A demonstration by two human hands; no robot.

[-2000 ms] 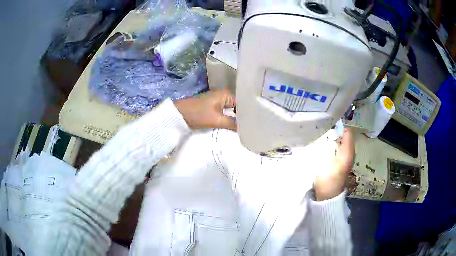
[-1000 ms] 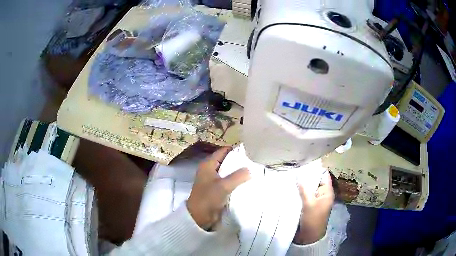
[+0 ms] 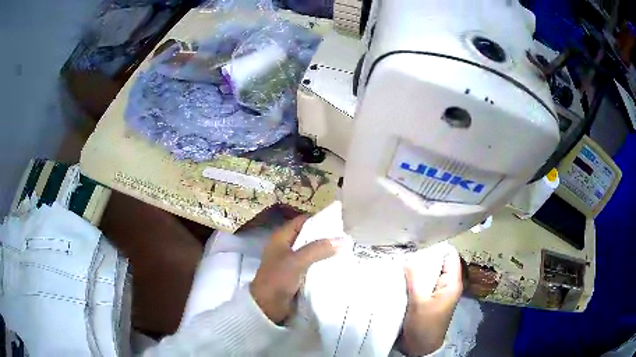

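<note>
A white garment panel (image 3: 356,300) with dark stitch lines lies below the cream machine head (image 3: 418,167) with the blue JUKI label. The panel is overexposed. My left hand (image 3: 282,268) grips its left edge, thumb on top. My right hand (image 3: 434,296) holds its right side, just below and right of the head. The presser foot and the place where the panel meets the machine are hidden under the head.
A pile of white panels (image 3: 52,279) lies at left over a green-and-cream striped box (image 3: 52,185). On the worn table (image 3: 153,171) is a plastic bag (image 3: 202,111) with a thread cone (image 3: 256,64). A control panel (image 3: 588,174) and metal-faced box (image 3: 561,279) stand at right.
Both hands have moved down from beside the head and closer together, drawing the panel's edges with them. The left pile shows more fully. Over the last second the view has shifted slightly.
</note>
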